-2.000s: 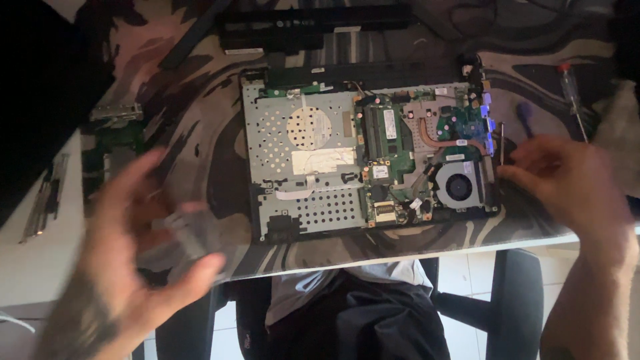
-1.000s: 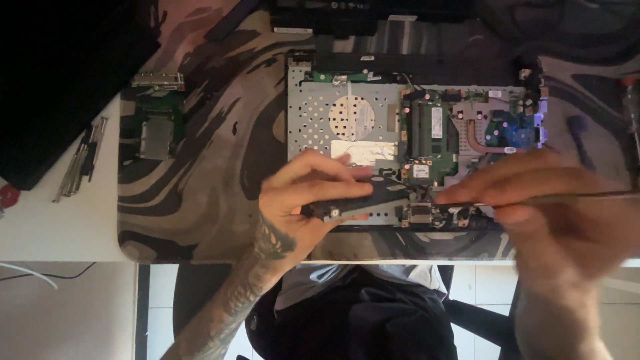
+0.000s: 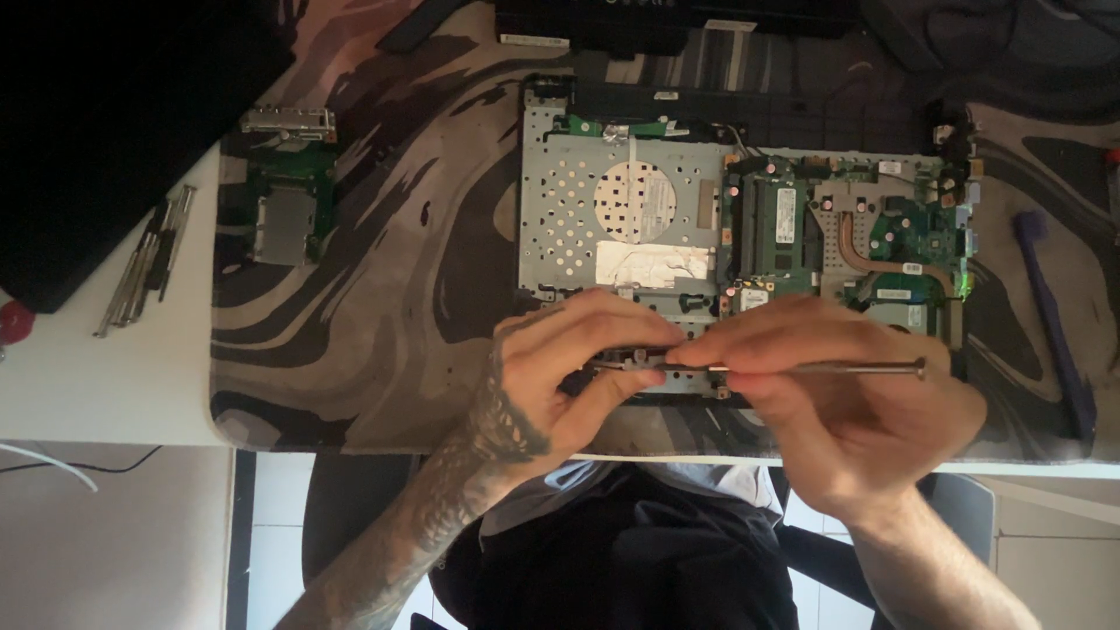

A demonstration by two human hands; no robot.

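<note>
An opened laptop base lies on the patterned desk mat, its circuit board, copper heat pipe and memory module exposed. Above its front edge, my left hand pinches a small dark part between thumb and fingers; what exactly it is cannot be told. My right hand holds a thin metal screwdriver level, its shaft pointing left at that part. The fingers of both hands almost meet and hide the tool's tip. Most of the cooling fan is hidden behind my right hand.
A separate green circuit board lies at the mat's left. Beside it are several thin screwdrivers on the white table. A purple brush lies right of the laptop, and a black battery-like part lies behind it.
Two seconds ago my hands were apart, the left one holding something clear. They have come together over the laptop's front, and the right now holds a screwdriver at the small part.
</note>
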